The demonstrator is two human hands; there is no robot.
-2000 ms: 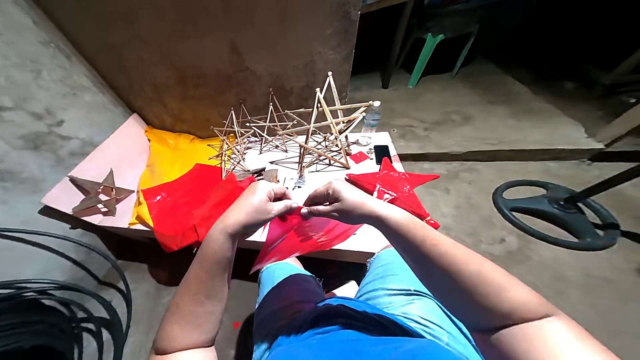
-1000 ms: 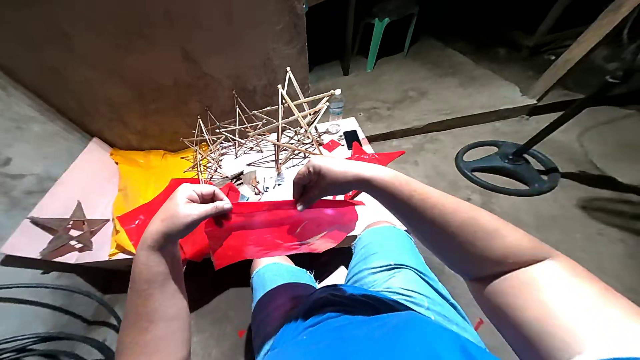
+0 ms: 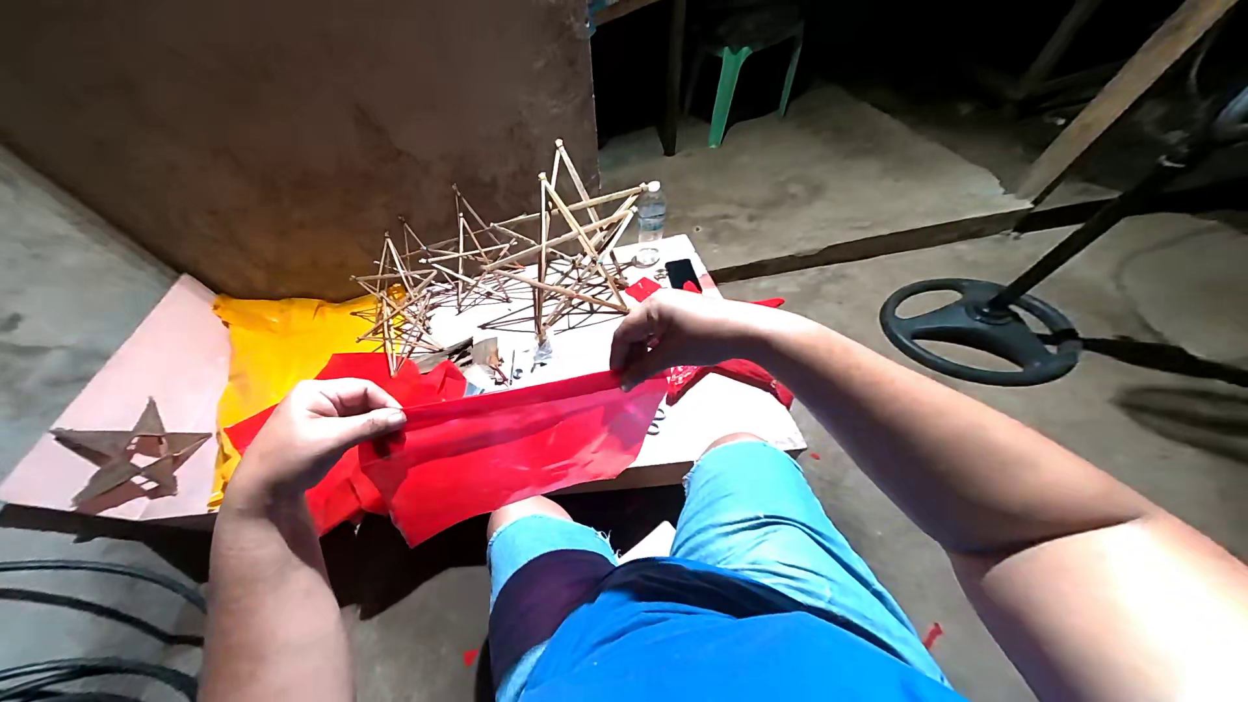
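Observation:
A translucent red plastic sheet [image 3: 526, 448] hangs stretched between my two hands, its upper edge folded over. My left hand [image 3: 327, 424] pinches the left end of that edge between thumb and fingers. The right end is pinched by my right hand [image 3: 658, 336]. Under and behind the left hand lies more red sheet [image 3: 341, 487]. Several star frames of thin wooden sticks [image 3: 565, 244] stand on the white tabletop [image 3: 731, 419] beyond the sheet. A red-covered star [image 3: 746, 378] lies partly hidden behind my right forearm.
A yellow sheet [image 3: 283, 341] and a brown cardboard star [image 3: 136, 453] lie at the left. A clear plastic bottle [image 3: 650, 224] and a dark phone [image 3: 682, 276] are at the back right. Right of the table is a steering wheel [image 3: 980, 331]; black coiled cables [image 3: 88, 580] lie lower left.
Two seconds ago my hands were close together on the red sheet; they have moved apart and the sheet is now stretched wide between them. The view has shifted somewhat.

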